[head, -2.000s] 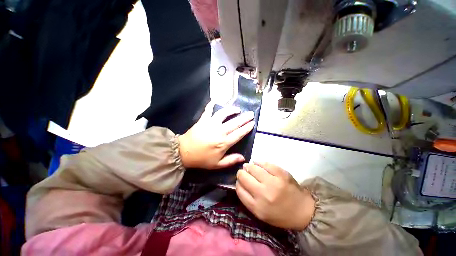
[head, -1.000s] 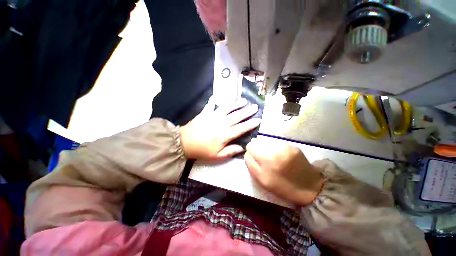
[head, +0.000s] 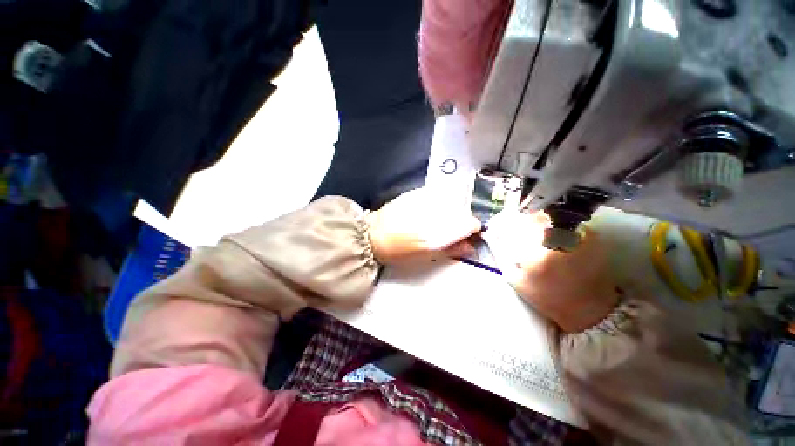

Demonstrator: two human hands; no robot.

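Observation:
The black fabric panel [head: 487, 203] shows only as a small glossy dark piece at the presser foot [head: 509, 185]; the rest is hidden by my hands. My left hand [head: 425, 228] lies flat just left of the foot, fingers pointing right, over the cloth. My right hand [head: 558, 266] is close in front and to the right of the foot, its fingertips near the needle, washed out by the lamp. Whether its fingers pinch the cloth cannot be made out. The sewing machine head [head: 601, 113] stands above both hands.
Yellow-handled scissors [head: 689, 261] lie right of my right hand. Dark cloth [head: 375, 87] spreads behind my left hand, with more piled at far left. A blue basket [head: 139, 279] is at lower left. A labelled rectangle [head: 778, 380] is at far right.
The view has shifted, so the machine sits further right and lower. My right hand has moved forward to the needle area. The dark cloth near the front edge has moved in under the hands.

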